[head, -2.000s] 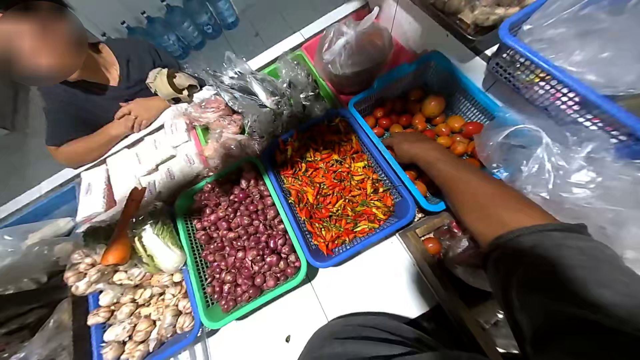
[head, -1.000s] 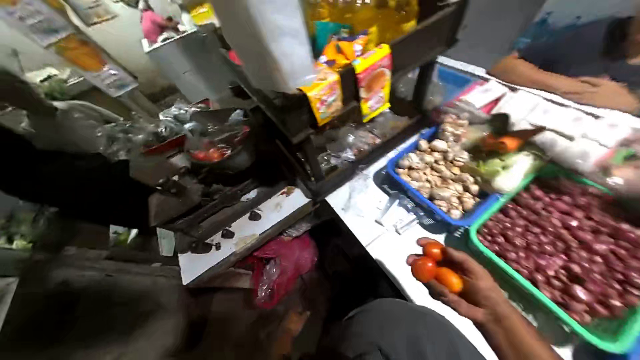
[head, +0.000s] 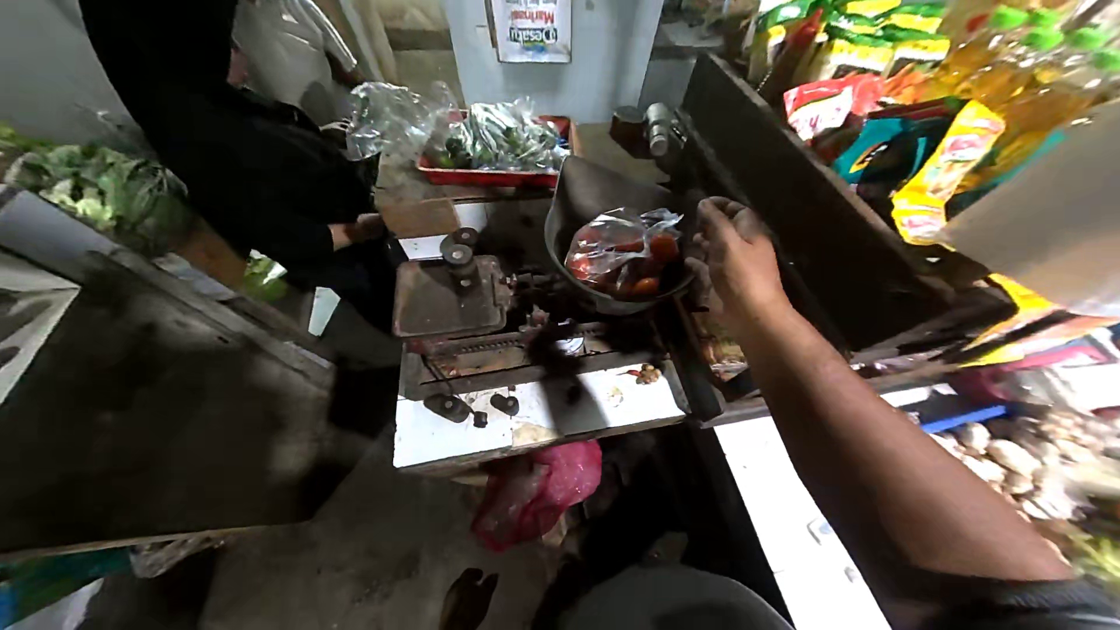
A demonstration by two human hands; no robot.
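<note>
A metal weighing scoop point(head: 570, 188) rests on a balance scale, with red tomatoes point(head: 646, 287) inside it, partly in a clear plastic bag point(head: 610, 240). My right hand point(head: 735, 249) is at the scoop's right rim, fingers bent; whether it touches the rim or holds anything is unclear. To the left, the scale's flat plate point(head: 444, 308) bears stacked round weights point(head: 458, 252). More dark weights point(head: 448, 407) lie on the white tiled counter in front. My left hand is not clearly visible.
A red tray point(head: 490, 178) of bagged green vegetables stands behind the scale. A person in black point(head: 254, 175) is at the left. A dark wooden rack point(head: 787, 192) borders the right, with garlic point(head: 1011, 455) beyond. A pink bag point(head: 542, 494) is below.
The view has swung from the produce baskets to the scale. One second ago my right hand held several tomatoes over the counter; now it is beside the scoop, and those tomatoes no longer show in it.
</note>
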